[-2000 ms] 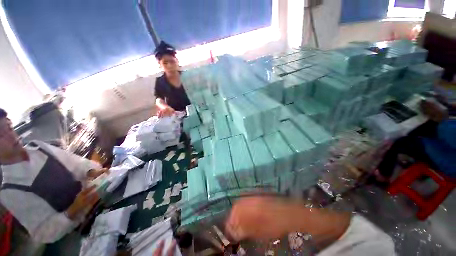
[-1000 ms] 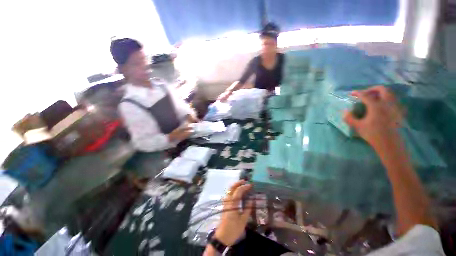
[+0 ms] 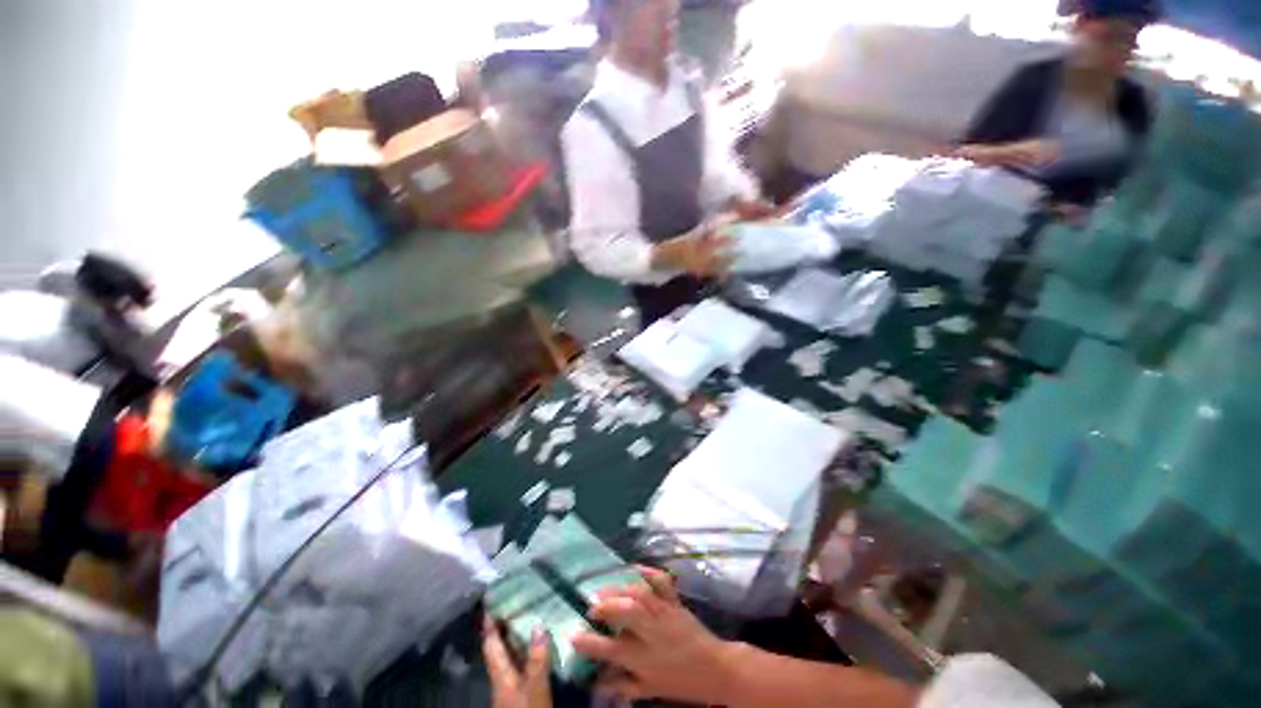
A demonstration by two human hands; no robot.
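Observation:
A teal product box (image 3: 553, 570) is between my two hands at the bottom centre, over the near edge of the table. My left hand (image 3: 517, 672) holds its lower left side; only the fingers show, cut off by the bottom edge. My right hand (image 3: 661, 639) grips its right side. A flat stack of white poly mailers (image 3: 747, 477) lies just beyond and to the right. A large pile of packed mailers (image 3: 297, 553) stands to the left.
Dark green table (image 3: 595, 463) with paper scraps. Stacked teal boxes (image 3: 1106, 457) stand at the right. A person in a white shirt (image 3: 643, 180) holds a mailer across the table; another person (image 3: 1072, 125) is behind a mailer pile (image 3: 927, 208). Cartons and blue stools (image 3: 318, 221) are at left.
The view has swung left and down. My right hand has moved from the box stack to the table with a teal box. My left hand has come onto that box.

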